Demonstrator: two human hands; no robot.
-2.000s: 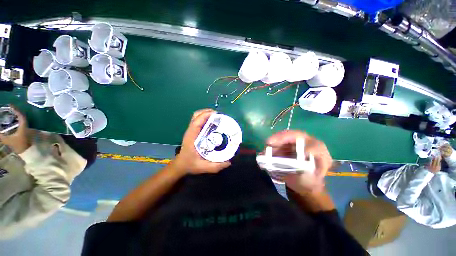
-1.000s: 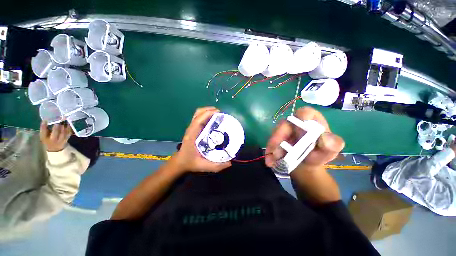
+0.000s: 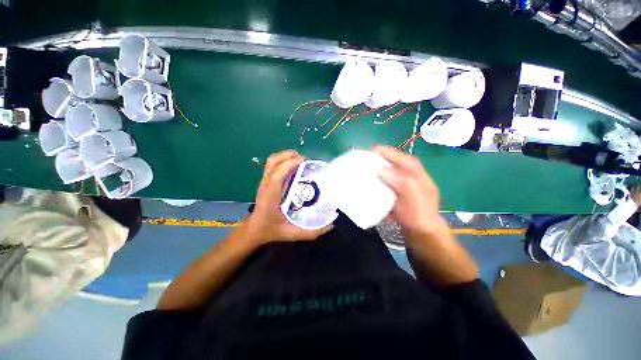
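My left hand (image 3: 273, 200) holds a white cup-shaped housing (image 3: 314, 215), its open end towards me with a dark round centre inside. My right hand (image 3: 413, 193) holds a white plastic part (image 3: 360, 188), its smooth broad face towards me. This part overlaps the right side of the housing; whether they touch cannot be told. The fingertips of my right hand are partly hidden behind the white part.
White open housings (image 3: 94, 121) cluster on the green bench (image 3: 232, 126) at left. White bodies (image 3: 391, 83) with thin wires stand at right, beside a fixture (image 3: 538, 95) and black bar-shaped tool (image 3: 562, 152). People work at both sides. A carton (image 3: 538, 299) is on the floor.
The white part in my right hand has turned from its pronged side to its smooth face and moved left over the housing. The left neighbour's hand has left the housings.
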